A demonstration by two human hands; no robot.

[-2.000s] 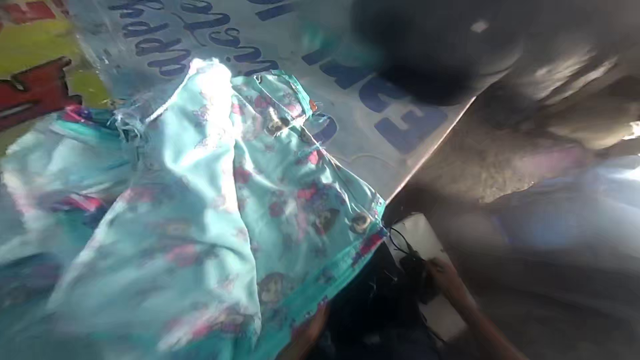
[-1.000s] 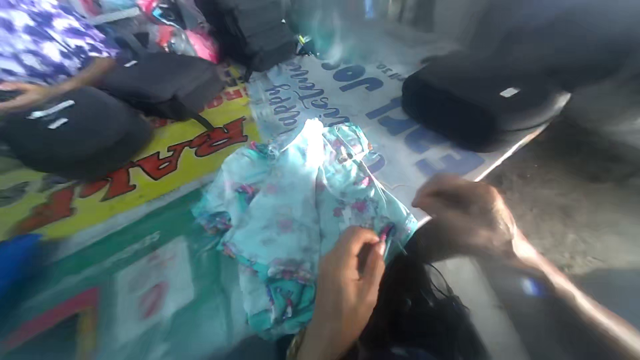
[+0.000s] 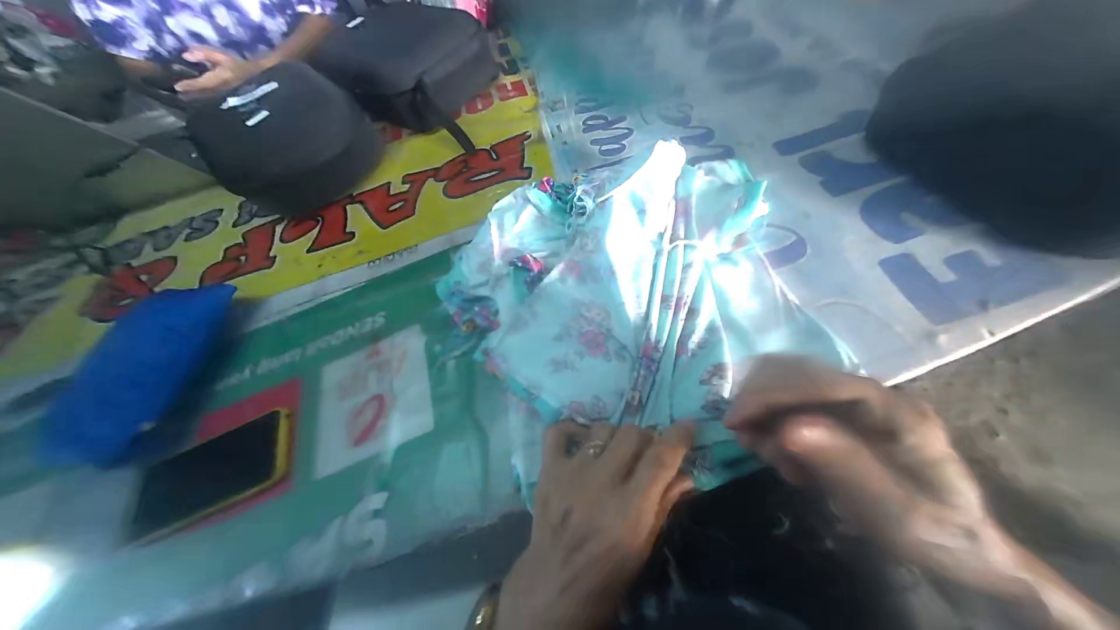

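A light teal floral garment (image 3: 595,332) with darker teal trim lies bunched on banners in front of me, its middle glaring white. My left hand (image 3: 604,472), with a ring and a bracelet, presses on its near edge, fingers bent over gathered folds; whether it pinches the cloth is hard to tell. At the garment's near right corner is my right hand (image 3: 840,446), blurred, with its fingers curled; what lies between them cannot be made out. Thin lines of thread or cord run along the folds.
Printed banners (image 3: 490,206) cover the surface. At left are a blue pouch (image 3: 140,372) and a phone (image 3: 214,468) with a yellow edge. Dark bags (image 3: 284,136) stand behind; another dark item (image 3: 1006,131) is at right. A person in a purple patterned top (image 3: 201,31) sits at upper left.
My left hand has moved from the garment's near right part to its near middle edge. My right hand remains by the right corner. The view has swung left since two seconds ago.
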